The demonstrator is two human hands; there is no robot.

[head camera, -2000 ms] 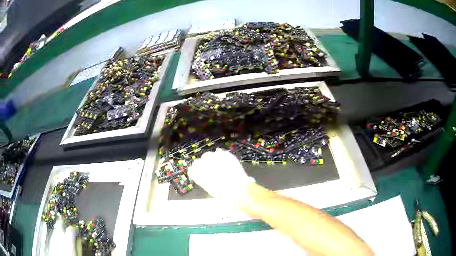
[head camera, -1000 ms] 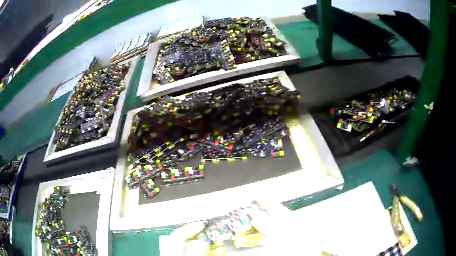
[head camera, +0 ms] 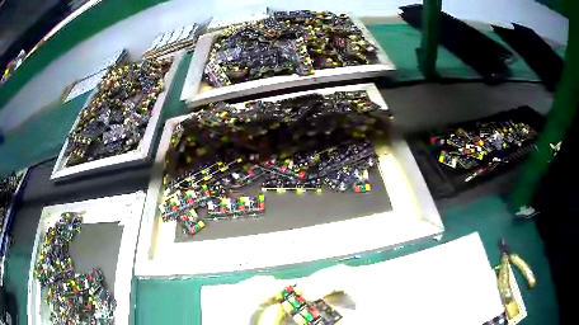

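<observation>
A circuit board strip (head camera: 299, 306) with red, green and yellow blocks and a dark part at its right end slants over the white sheet (head camera: 438, 279) at the bottom edge. My left hand (head camera: 269, 311) is at the strip's left side and my right hand (head camera: 344, 301) at its right side. Both are pale, washed out against the sheet and cut off below; they appear to hold the strip between them. Separate fingers are hard to make out.
A white-framed tray (head camera: 298, 251) of heaped strips lies beyond the sheet, a less full tray (head camera: 134, 254) at left, two full trays (head camera: 292, 81) (head camera: 101, 166) behind. Right: black tray (head camera: 444, 172), green post (head camera: 551, 133), side cutters (head camera: 506, 285).
Two seconds ago my right hand was over the middle tray and a pale blur over the near left tray. Both hands are now over the sheet, and the held piece shows more coloured blocks.
</observation>
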